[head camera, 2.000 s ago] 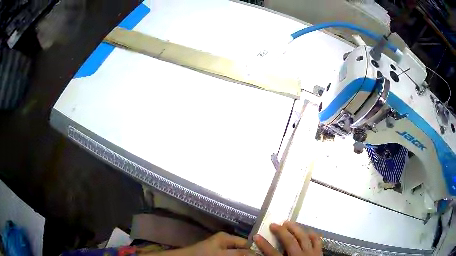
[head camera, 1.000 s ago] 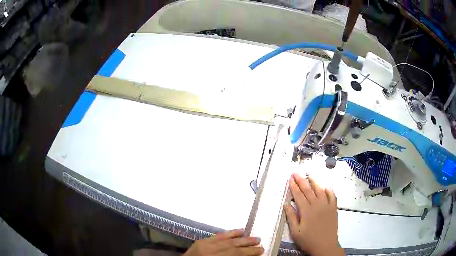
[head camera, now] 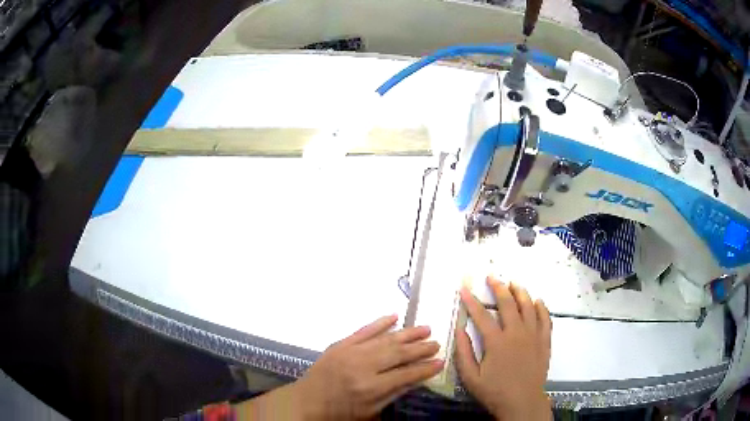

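Note:
A khaki fabric band with a white strip (head camera: 433,284) on it runs from the table's front edge up beside the presser foot (head camera: 472,230). Glare blurs the foot and needle area. My left hand (head camera: 374,366) lies flat, fingers spread, with its fingertips on the band's near end. My right hand (head camera: 508,341) lies palm down at the band's right edge, index fingertip touching it below the foot. Neither hand grips around anything. Another khaki band (head camera: 247,141) lies across the back left of the table, its right end near the machine head.
The white sewing machine (head camera: 608,156) with a blue stripe stands at the right. Striped cloth (head camera: 604,245) is bunched under its arm. A blue hose (head camera: 428,62) curves behind. A tape measure (head camera: 197,333) runs along the front edge. Blue tape (head camera: 119,185) covers the left end.
The band with the white strip has moved up past the foot. My left hand has moved forward onto its near end. My right hand stays beside it. The camera view has shifted.

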